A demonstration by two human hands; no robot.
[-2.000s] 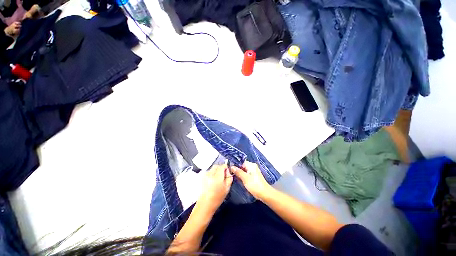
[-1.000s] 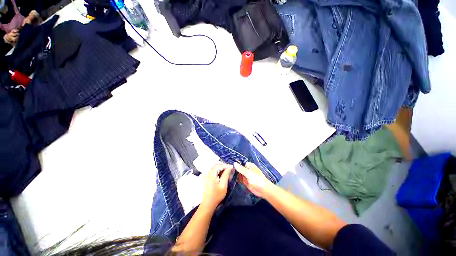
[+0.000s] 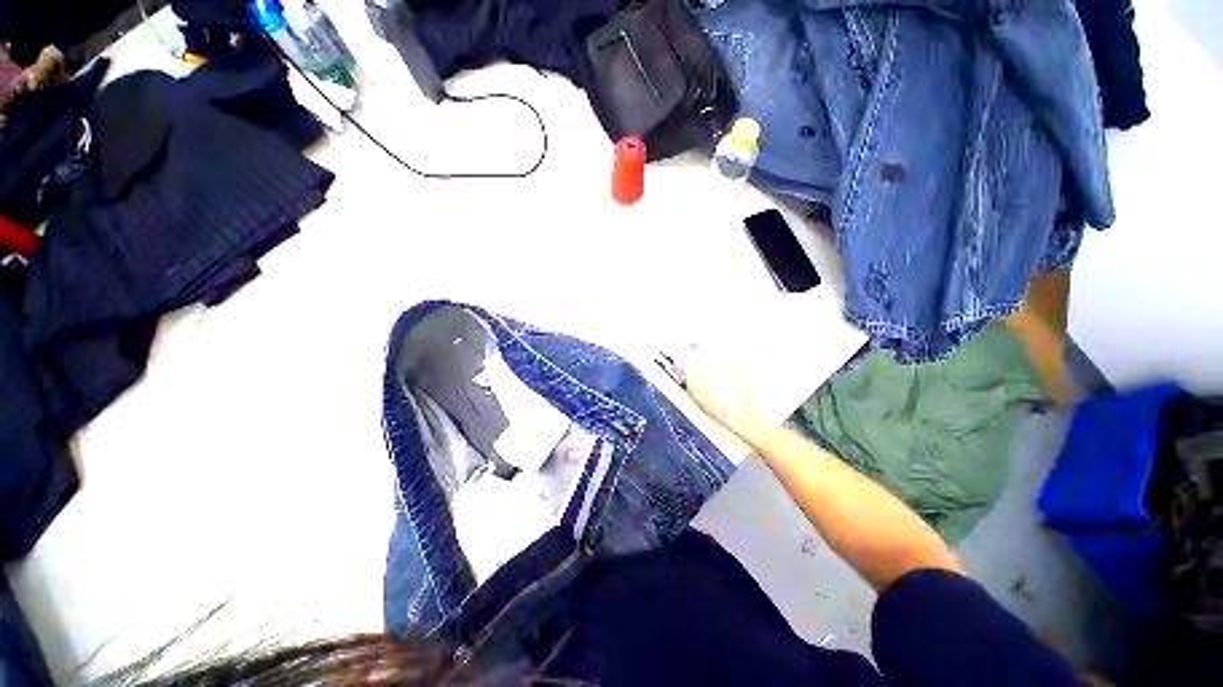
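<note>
Blue denim jeans (image 3: 563, 369) lie in front of me with the waist open towards me. Pale pocket cloth and grey cloth show inside the opening, and a dark fly strip with white edges (image 3: 590, 490) lies exposed at its right side. My right hand (image 3: 714, 389) is at the small dark thread snips (image 3: 672, 369) on the table, right of the jeans. The hand is washed out by light, so its grip on the snips is unclear. My left hand is not visible.
On the white table (image 3: 268, 362) stand a red thread cone (image 3: 628, 171) and a yellow-capped bottle (image 3: 736, 149), with a phone (image 3: 782, 251) nearby. Denim (image 3: 939, 175) is heaped right, dark garments (image 3: 161, 175) left. Green cloth (image 3: 925, 416) and a blue bin (image 3: 1107, 456) are lower right.
Both hands have left the fly area of the jeans. My right hand has moved right and forward to the snips; my left hand has gone from sight. The view has shifted slightly.
</note>
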